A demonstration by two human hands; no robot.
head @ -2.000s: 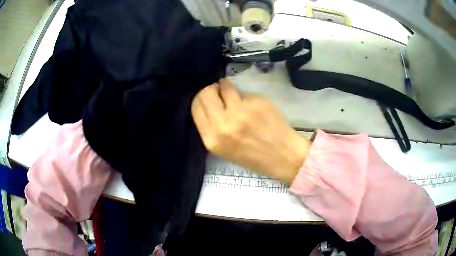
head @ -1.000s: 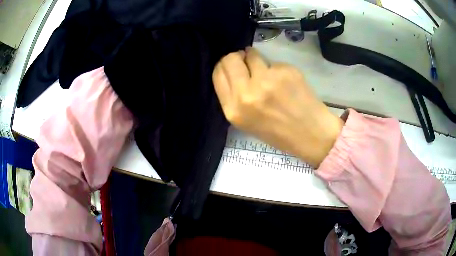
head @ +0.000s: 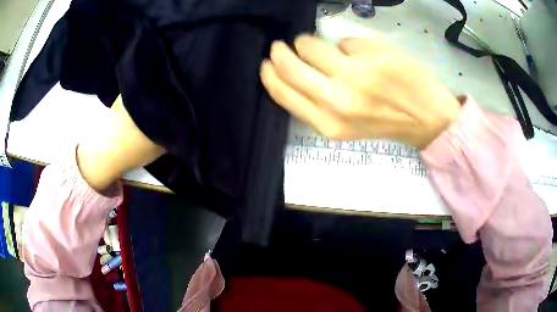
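Note:
The black garment (head: 201, 103) lies across the left of the machine bed, its lower end hanging over the table's front edge. A ridged black band (head: 259, 164) runs down its right side. My right hand (head: 360, 88), bare and slightly blurred, is over the garment's right edge with fingers apart; its thumb is hidden. My left hand (head: 122, 146) shows only at the wrist; the rest is hidden under the garment. The black binding tape (head: 519, 70) lies at the upper right. The needle area is not visible.
Black thread snips (head: 514, 97) lie by the tape. A printed ruler scale (head: 360, 155) runs along the table front. Thread spools (head: 112, 263) sit in a dark red bin below left. A slim tool with a blue end (head: 529, 61) lies far right.
The view has shifted, so the folder area has mostly left the top edge. My right hand's fingers have spread from their bunched hold on the garment edge. My left wrist now shows bare.

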